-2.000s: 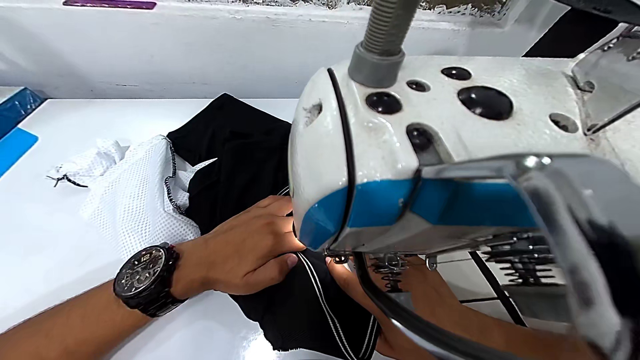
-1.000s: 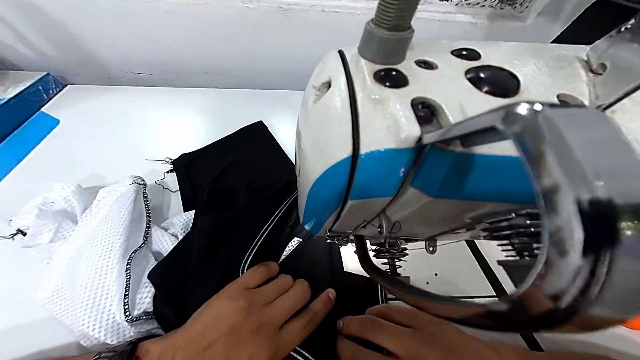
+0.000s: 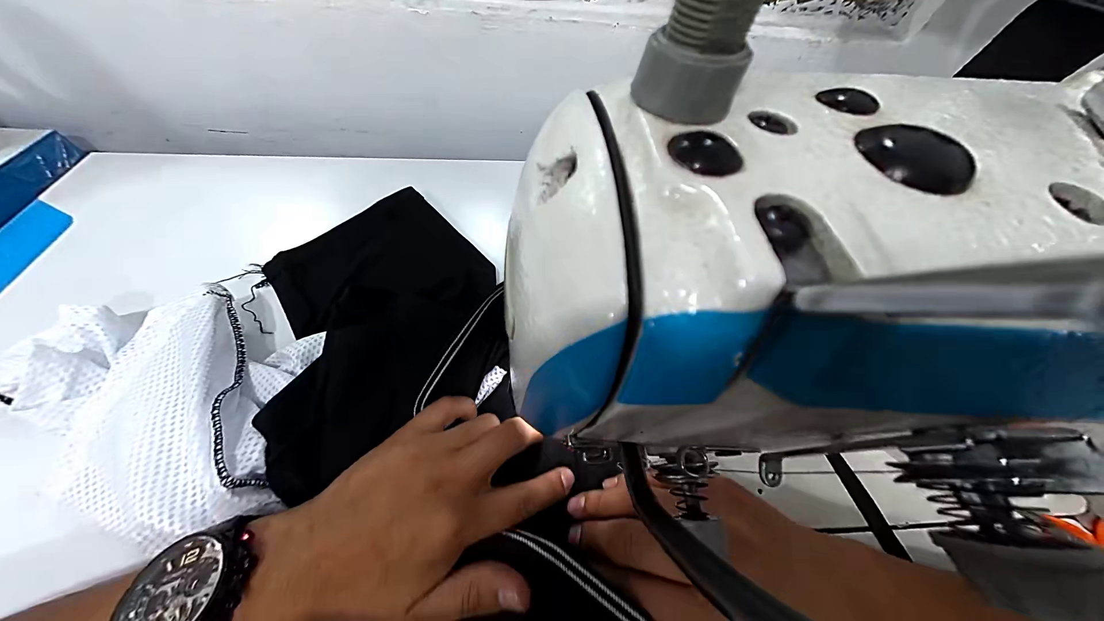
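Observation:
My left hand (image 3: 423,500), with a black watch (image 3: 185,578) on its wrist, presses on black fabric (image 3: 371,345) just left of the sewing machine head (image 3: 690,345). My right hand (image 3: 673,543) lies on the same fabric below the machine head, partly hidden by a dark curved bar. Its fingertips are close to those of my left hand. Striped trim (image 3: 569,565) runs along the black fabric beside both hands. White mesh fabric (image 3: 155,423) with a dark overlocked edge lies bunched at the left, against the black fabric. The needle area is mostly hidden.
The white table (image 3: 172,207) meets a pale wall behind. At its left edge are a blue box (image 3: 34,172) and a flat blue piece (image 3: 30,241). A spring tension assembly (image 3: 992,483) hangs under the machine at the right. A threaded post (image 3: 699,78) rises from the machine head.
Since a second ago, both hands have moved up toward the machine head, and the left fingers now lie at its lower left edge. The view has shifted closer to the machine.

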